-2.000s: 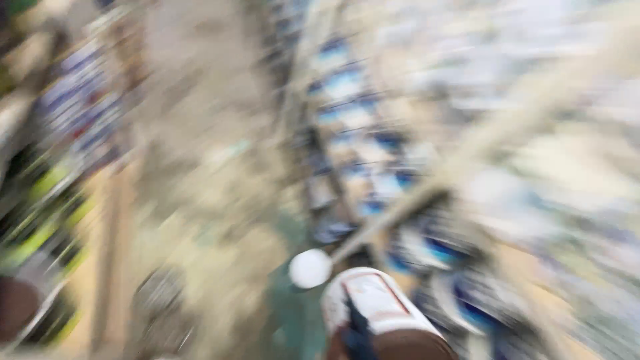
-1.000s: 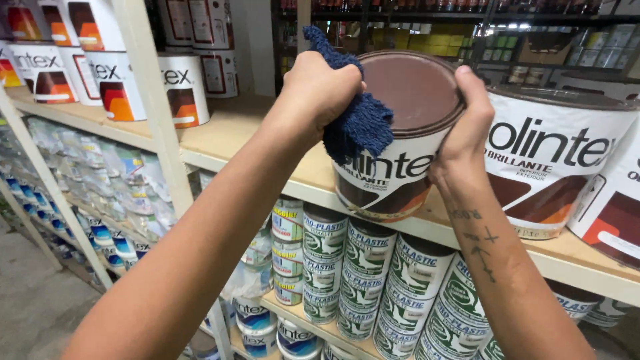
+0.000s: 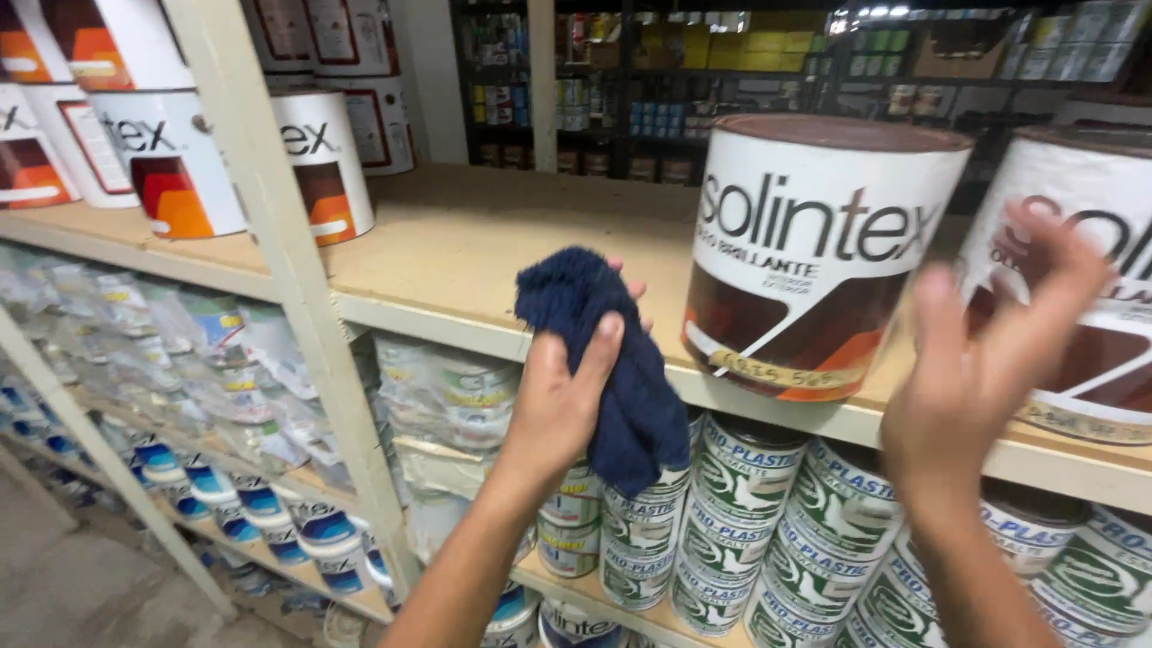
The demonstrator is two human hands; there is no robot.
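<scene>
My left hand (image 3: 571, 378) grips a dark blue terry cloth (image 3: 621, 387), which hangs in front of the shelf edge. Just right of it a large Solintex paint can (image 3: 810, 252) with a brown lid stands upright at the front of the wooden shelf (image 3: 468, 243); neither hand seems to hold it. My right hand (image 3: 990, 360), slightly blurred, is raised with fingers spread and nothing in it. It covers part of a second Solintex can (image 3: 1107, 315) at the right edge.
A cream shelf post (image 3: 279, 243) slants down at left, with more white and orange paint cans (image 3: 171, 162) beside it. Stacked Pro-Plastic cans (image 3: 738, 504) and plastic-wrapped cans (image 3: 450, 387) fill the level below. Dark shelves with goods (image 3: 684, 81) stand behind.
A second ago both hands were at the can, with the cloth against its side. Now the can stands on the shelf, my right hand is off it, and my left hand with the cloth is lower.
</scene>
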